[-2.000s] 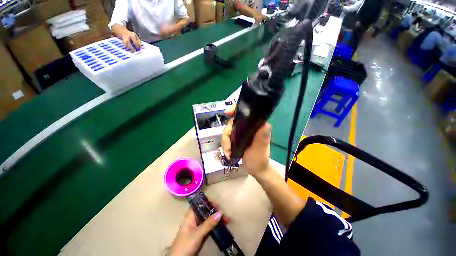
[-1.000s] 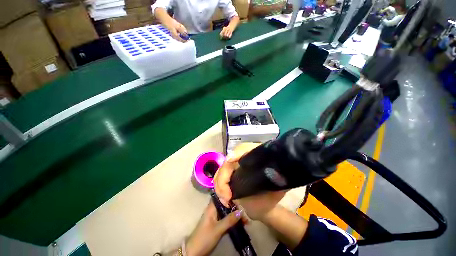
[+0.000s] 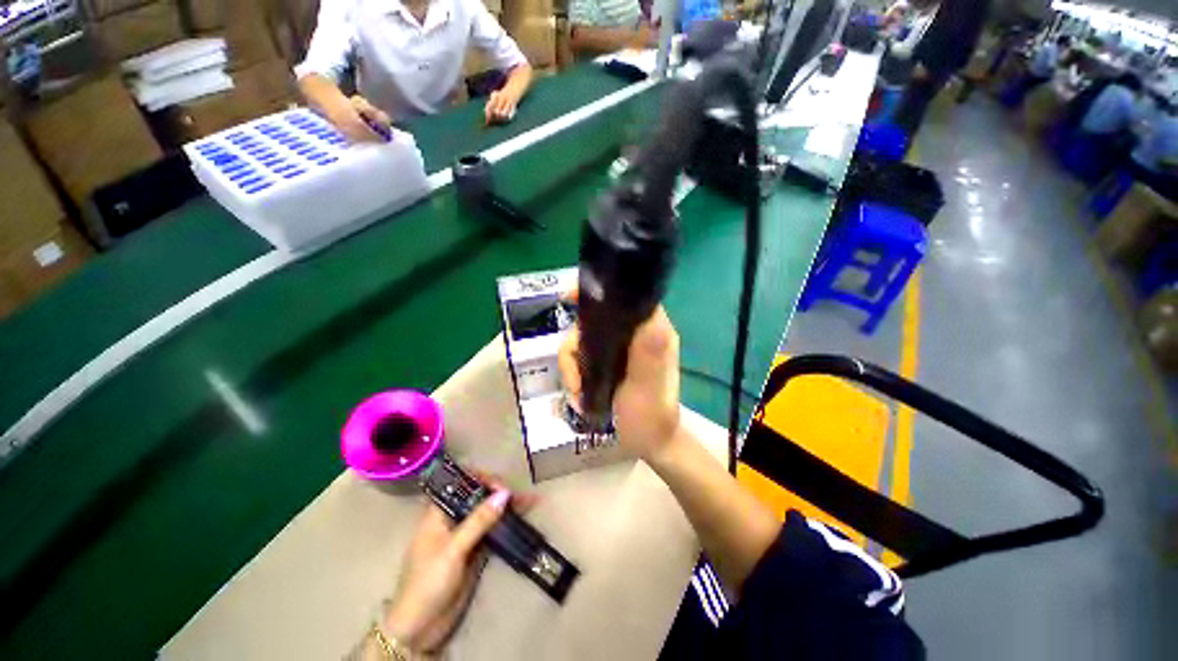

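My left hand (image 3: 446, 562) holds the open black handle (image 3: 510, 540) of a hair dryer unit over the beige work board (image 3: 310, 568). Its magenta-pink ring (image 3: 393, 435) points up at the handle's upper left end. Small parts show inside the handle. My right hand (image 3: 646, 394) is closed around the black electric screwdriver (image 3: 620, 278), held upright with its lower end at the front step of the white-grey screw feeder (image 3: 543, 375). The bit tip is hidden or too small to tell.
A green conveyor belt (image 3: 323, 336) curves past the board, with another dryer unit (image 3: 491, 196) on it. Across it a person in white reaches to a white foam tray (image 3: 304, 181) with blue pieces. An orange trolley (image 3: 820, 433) and blue stool (image 3: 868, 252) stand at right.
My right hand has moved the screwdriver from the handle to the feeder's front. My left hand has shifted the unit left, away from the feeder. The dryer unit on the belt appears in a different place.
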